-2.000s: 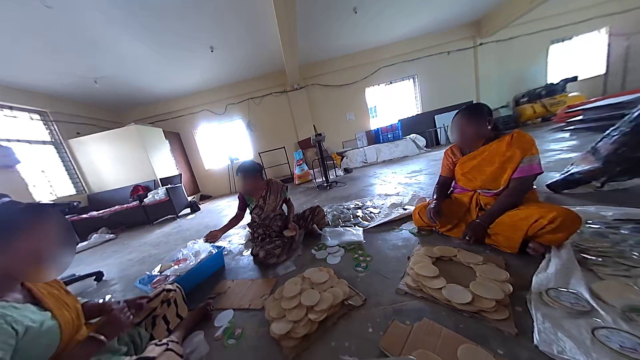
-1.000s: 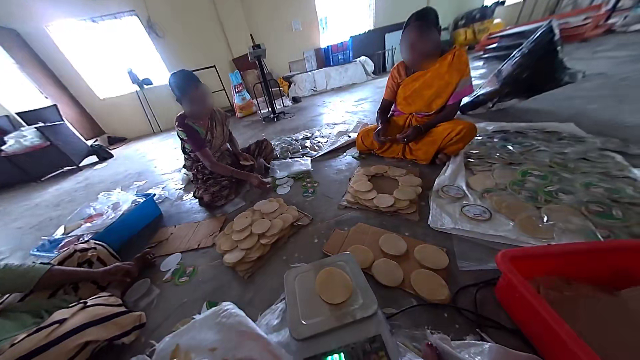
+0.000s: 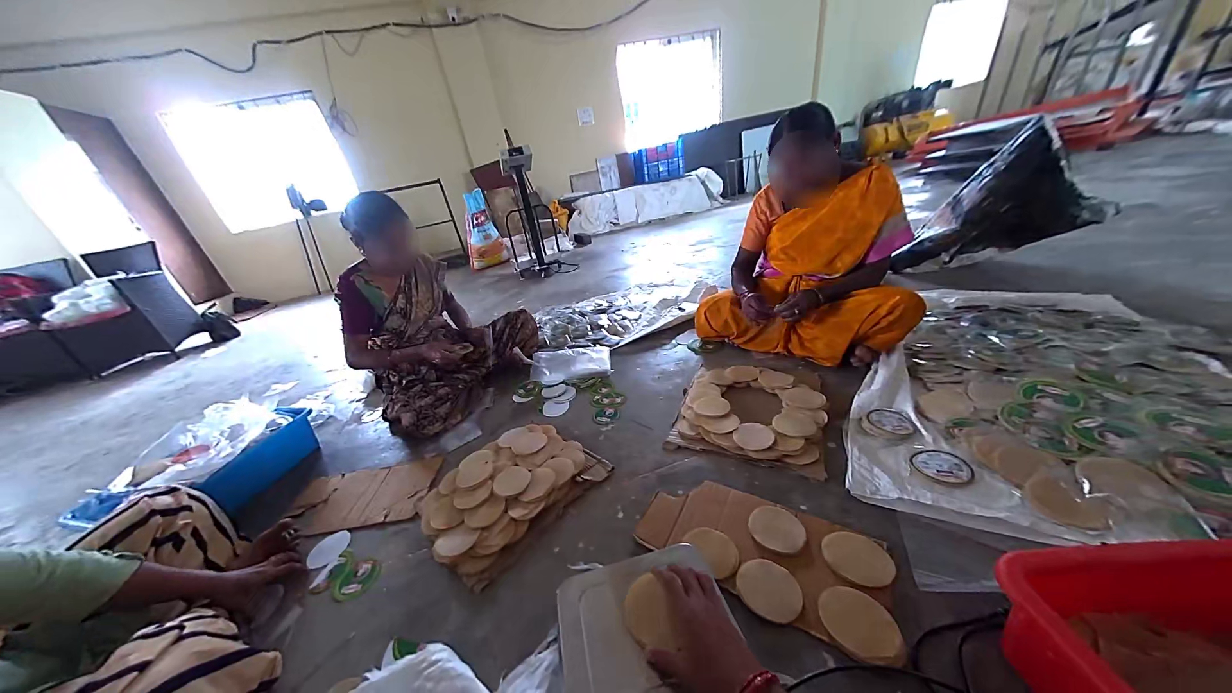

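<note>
My right hand (image 3: 695,621), with a red bangle at the wrist, reaches in from the bottom edge and rests on a flat round tan disc (image 3: 651,608). That disc lies on the square pan of a weighing scale (image 3: 583,626). Whether the fingers grip the disc cannot be told. Just beyond the scale, several like discs (image 3: 778,530) lie spaced out on a cardboard sheet (image 3: 707,500). My left hand is not in view.
A red plastic tub (image 3: 1059,616) stands at right, cables beside it. Disc piles (image 3: 510,486) and a disc ring (image 3: 754,436) lie ahead. Three people sit around: one in orange (image 3: 818,241), one in brown (image 3: 414,318), one at the left edge. Plastic sheeting (image 3: 885,472) holds packed discs.
My right hand has come into view onto the disc on the scale pan, where the disc lay alone one second ago. The view has shifted a lot since two seconds ago.
</note>
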